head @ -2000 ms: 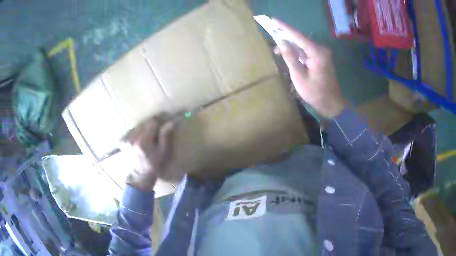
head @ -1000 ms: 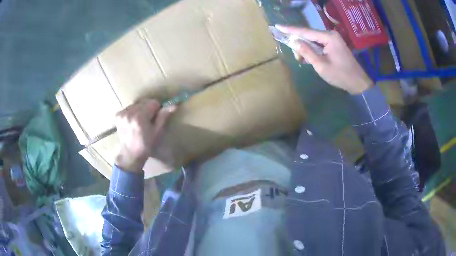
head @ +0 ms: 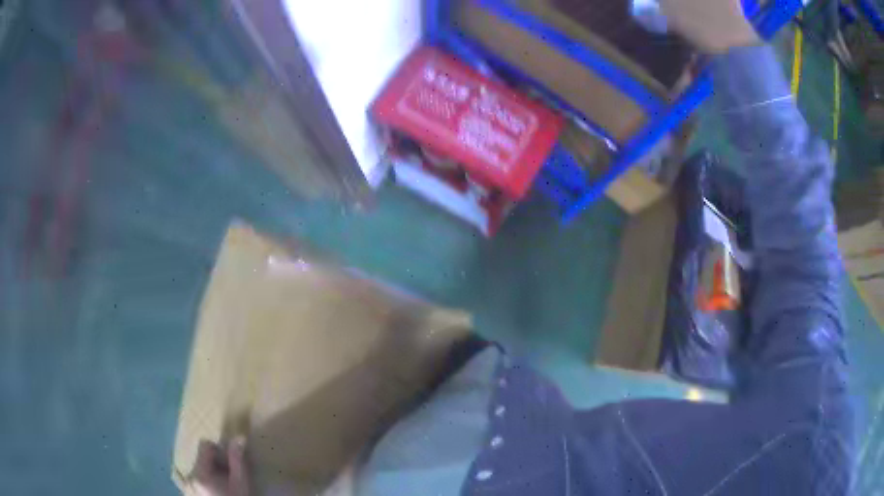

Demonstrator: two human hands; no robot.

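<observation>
A brown cardboard carton (head: 300, 358) with closed-looking flaps is tilted in front of my torso at the lower left. My left hand (head: 223, 467) grips its lower left part; the fingertips show and the rest is cut off by the bottom edge. My right hand (head: 706, 19) is at the top right edge, over the blue-framed cart, partly cut off and blurred. A small pale, shiny object (head: 647, 12) shows at its fingertips; what it is cannot be told.
A red printed carrier (head: 470, 121) stands on the green floor beside a glaring white surface (head: 354, 68). The blue-framed cart (head: 630, 160) holds brown cartons. An open carton (head: 635, 291) with black plastic and an orange item (head: 718, 283) is near my right arm.
The view has swung to the right. The carton now shows lower left, with my left hand still on it. My right hand has moved away from the carton, out over the cart.
</observation>
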